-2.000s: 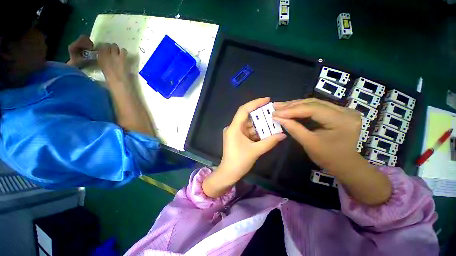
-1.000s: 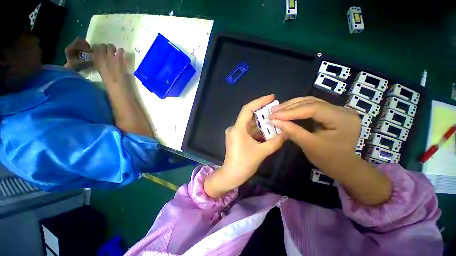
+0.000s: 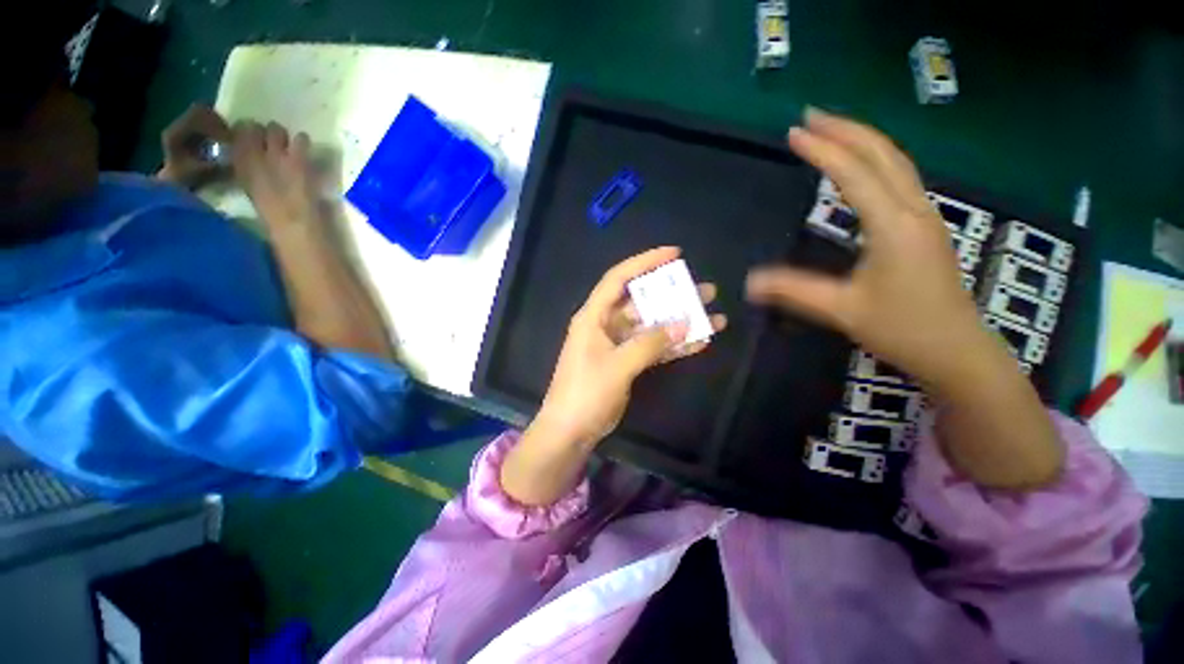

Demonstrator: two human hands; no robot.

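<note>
My left hand point(image 3: 610, 350) holds a plain white module point(image 3: 669, 301) over the middle of the black tray point(image 3: 519, 311). Whether it is one block or two side by side I cannot tell. My right hand point(image 3: 883, 253) is apart from it, empty, with thumb and fingers spread, above the tray's right part. White modules point(image 3: 1032, 278) with dark windows lie in columns in the right part of the tray, some hidden under my right hand and forearm. A small flat blue part point(image 3: 616, 196) with an opening lies in the tray's left part.
Two loose modules point(image 3: 934, 70) stand on the green bench beyond the tray. A red pen point(image 3: 1124, 370) lies on the record sheet point(image 3: 1143, 448) at right. At left, a blue bin point(image 3: 426, 179) sits on a pale mat point(image 3: 506, 81) beside a blue-clad person point(image 3: 195, 337) handling a small part.
My right hand has let go of the white module and moved up and right, its fingers opening. My left hand has moved slightly left with the module, which now shows a plain face.
</note>
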